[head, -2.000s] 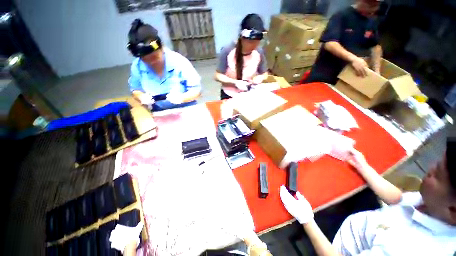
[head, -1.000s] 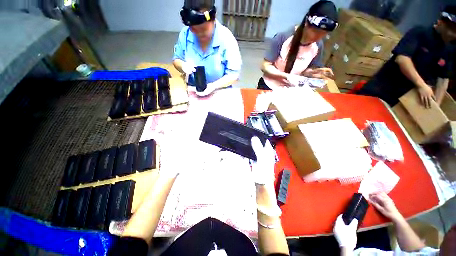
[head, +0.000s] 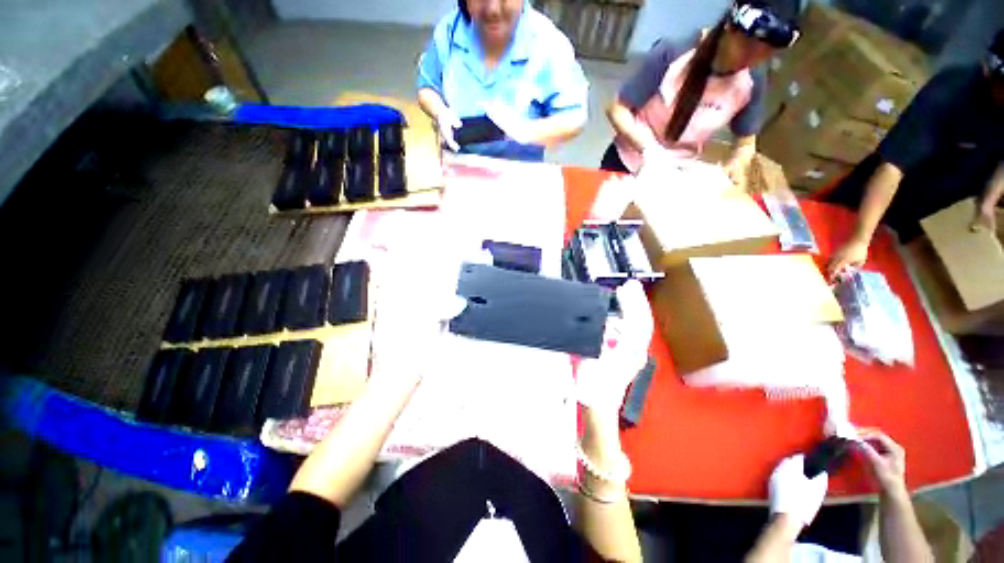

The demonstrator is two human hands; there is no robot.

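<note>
A flat dark metal housing (head: 531, 310) is held level over the bubble wrap mat, between my two gloved hands. My left hand (head: 424, 313) is at its left end; the white glove is washed out against the glare. My right hand (head: 619, 350) grips its right end. The face turned up is plain grey-black with small marks and shows no print that I can read. Behind it a small black housing (head: 512, 256) lies on the mat. Another black housing (head: 637, 393) lies on the red cloth just right of my right hand.
Cardboard sheets (head: 344, 379) with rows of black housings lie on the mesh conveyor (head: 83, 275) at left. Stacked open shells (head: 612, 251) and cartons (head: 688, 319) stand right of the mat. A worker opposite holds a housing; others work around the red cloth (head: 738, 440).
My left hand has come up to the housing's left end. The housing has turned to a plain face and sits more level. The worker at lower right has brought both hands together on a black housing.
</note>
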